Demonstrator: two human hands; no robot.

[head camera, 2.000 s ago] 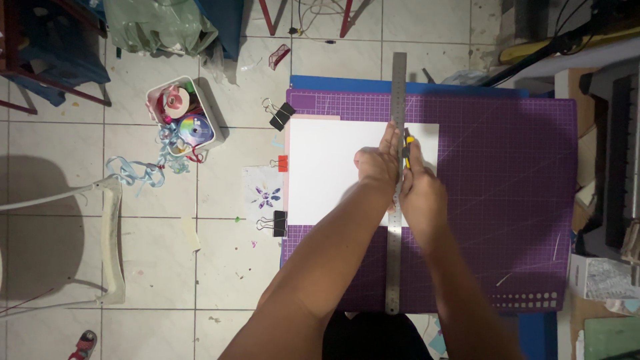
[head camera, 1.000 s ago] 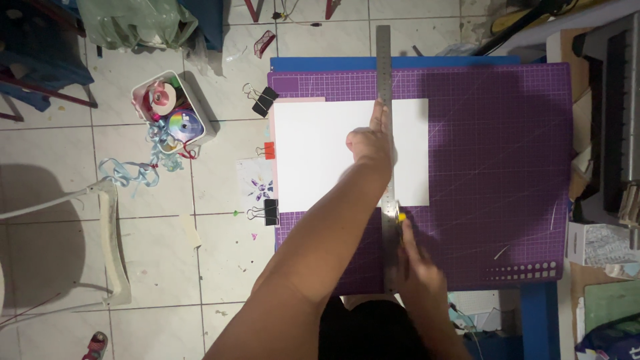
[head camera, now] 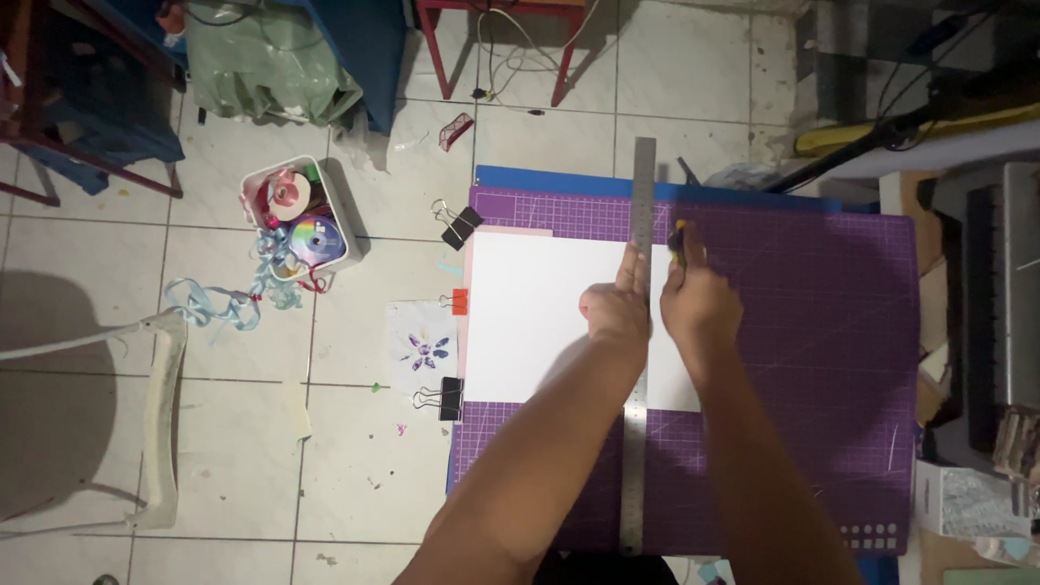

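Observation:
My left hand [head camera: 617,305] presses with extended fingers on a long steel ruler [head camera: 642,191], which lies across white paper [head camera: 528,309]. Right of the ruler, near the paper's top edge, my right hand [head camera: 700,305] grips a yellow and black utility knife [head camera: 679,240]; its blade cannot be made out. The paper rests on a purple gridded cutting mat [head camera: 812,366]. A black binder clip [head camera: 461,227], an orange binder clip [head camera: 460,301] and another black binder clip [head camera: 451,398] sit along the left side, by a pink sheet's edge.
A blue board [head camera: 561,180] shows beneath the mat. On the tiled floor at left stands a white bin [head camera: 345,227] of ribbon spools, beside curled light blue ribbon [head camera: 215,305]. A paper with a purple flower design [head camera: 422,349] lies by the clips. A white box [head camera: 967,500] is at right.
My right hand with the knife has moved from below the paper's bottom edge up to near its top edge. My left hand stays on the ruler.

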